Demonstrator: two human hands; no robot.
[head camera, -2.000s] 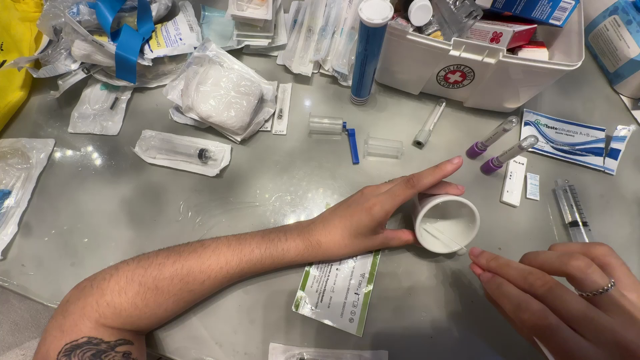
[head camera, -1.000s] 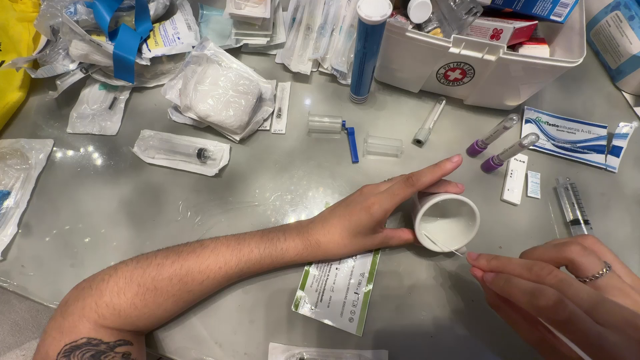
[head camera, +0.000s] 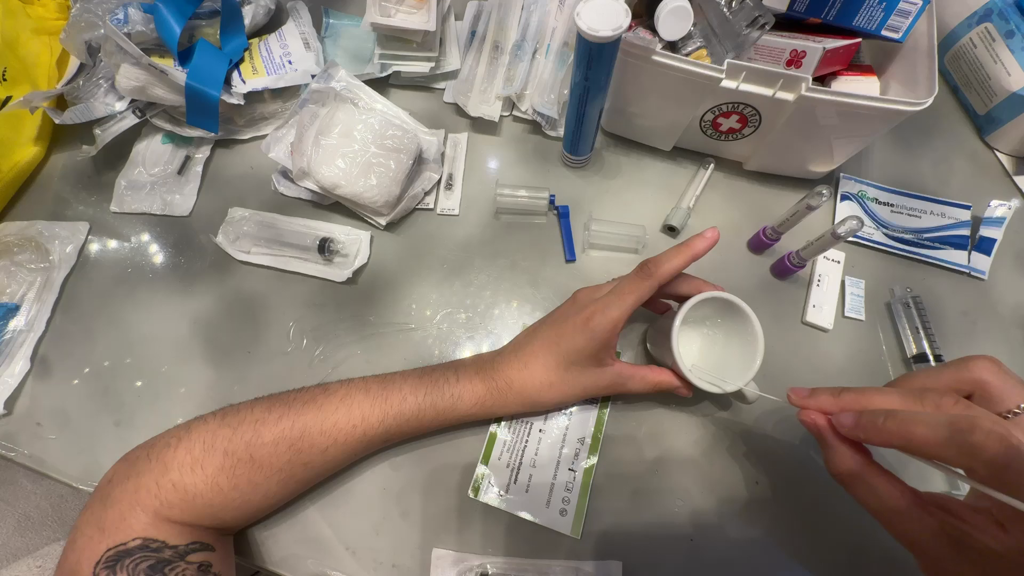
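Observation:
A white cup (head camera: 720, 340) with a small handle stands tilted in view on the table, its inside pale. My left hand (head camera: 616, 336) grips it from the left, thumb below and fingers behind, index finger extended. In my right hand (head camera: 920, 448) a thin white stick (head camera: 764, 394) is pinched between thumb and fingertips; its far end is inside the cup. Under my left wrist lies a green-edged foil pouch (head camera: 544, 464). Right of the cup are a white test cassette (head camera: 823, 292), a small sachet (head camera: 854, 298) and a syringe (head camera: 914, 328).
Purple-capped tubes (head camera: 816, 246), a grey-capped tube (head camera: 689, 200) and clear plastic holders (head camera: 614, 237) lie behind the cup. A first-aid box (head camera: 800, 120), a blue cylindrical container (head camera: 590, 88), an opened test pouch (head camera: 904, 220), wrapped gauze (head camera: 356, 152) and a packaged syringe (head camera: 293, 244) surround the work area.
The stick and my right fingertips have shifted slightly at the cup's lower right rim. My left hand stays around the cup.

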